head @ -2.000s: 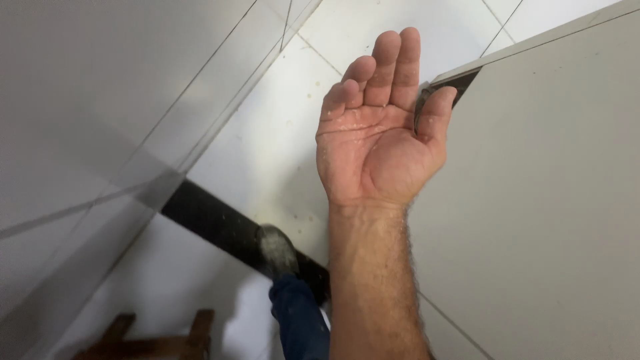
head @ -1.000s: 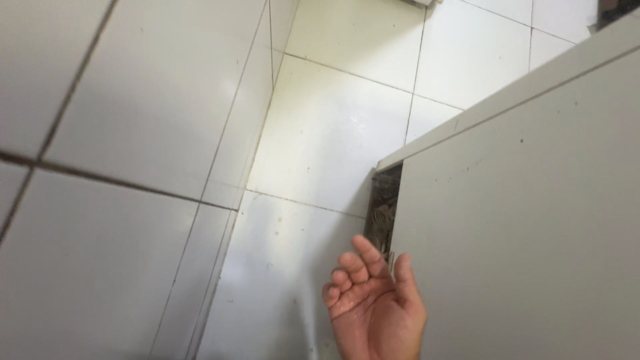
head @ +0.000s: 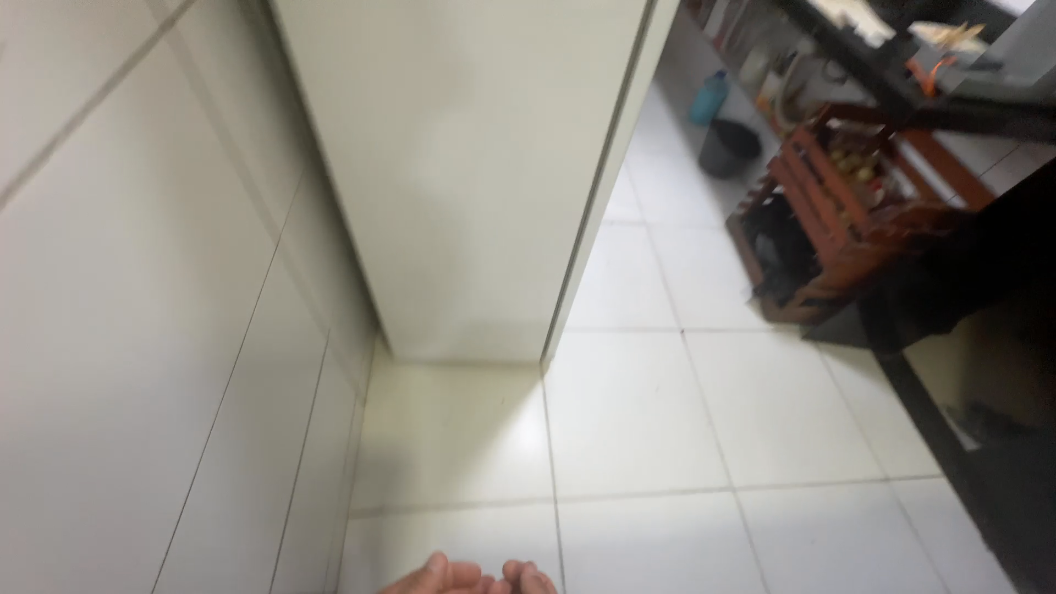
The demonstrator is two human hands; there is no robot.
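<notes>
At the bottom edge, my left hand (head: 441, 576) shows only its thumb and some curled fingers, with nothing seen in it. Close beside it on the right are the fingertips of my right hand (head: 528, 577), loosely curled, also with nothing visible in them. Both palms are cut off by the frame. The hands are over the white tiled floor (head: 627, 412), nearest the foot of a tall pale panel (head: 470, 181), which stands between the tiled wall and the open floor.
A white tiled wall (head: 165, 330) rises on the left. To the right stand a reddish-brown wooden crate (head: 833, 198) holding round produce, a dark bucket (head: 728, 148) and a blue bottle (head: 709, 99). Above them is a dark-edged counter (head: 891, 91) with items on it. A dark strip (head: 932, 421) crosses the floor.
The view has swung strongly, bringing the crate and counter in. My right hand has dropped from mid-frame to the bottom edge, and my left hand has come into view.
</notes>
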